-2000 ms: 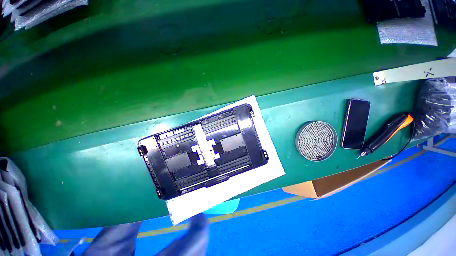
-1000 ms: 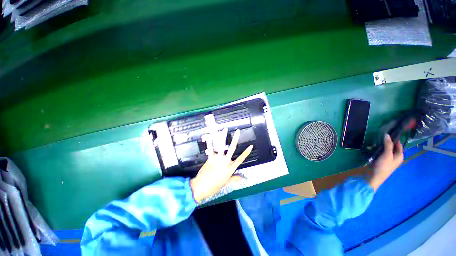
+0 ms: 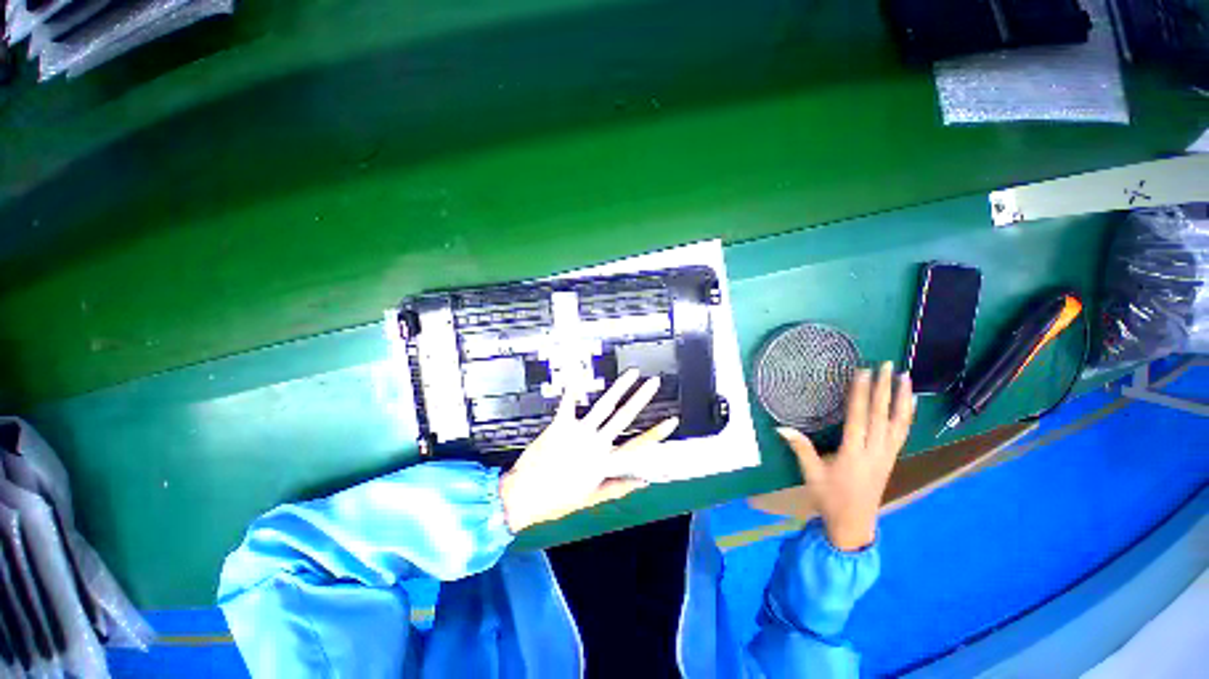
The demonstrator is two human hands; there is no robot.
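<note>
A black ribbed tray unit (image 3: 497,332) with white pieces at its middle lies on a whitish foam sheet (image 3: 733,398). My left hand (image 3: 579,458) rests with spread fingers on the tray's lower middle and covers part of it. My right hand (image 3: 855,458) is spread and empty at the lower right rim of the round screw dish (image 3: 806,377). The orange and black electric screwdriver (image 3: 1016,361) lies on the bench to the right, out of my hands, its thin tip pointing down-left.
A smartphone (image 3: 944,329) lies between dish and screwdriver. A shiny dark plastic bag (image 3: 1153,285) and a pale strip (image 3: 1100,190) are at the right. More black parts on bubble sheet (image 3: 1034,86) sit on the conveyor. Wrapped slabs (image 3: 47,557) stand at far left.
My right hand has let go of the screwdriver and moved left to the dish. The dish has shifted slightly left. The tray has turned straighter under my left hand. The conveyor parts have moved left.
</note>
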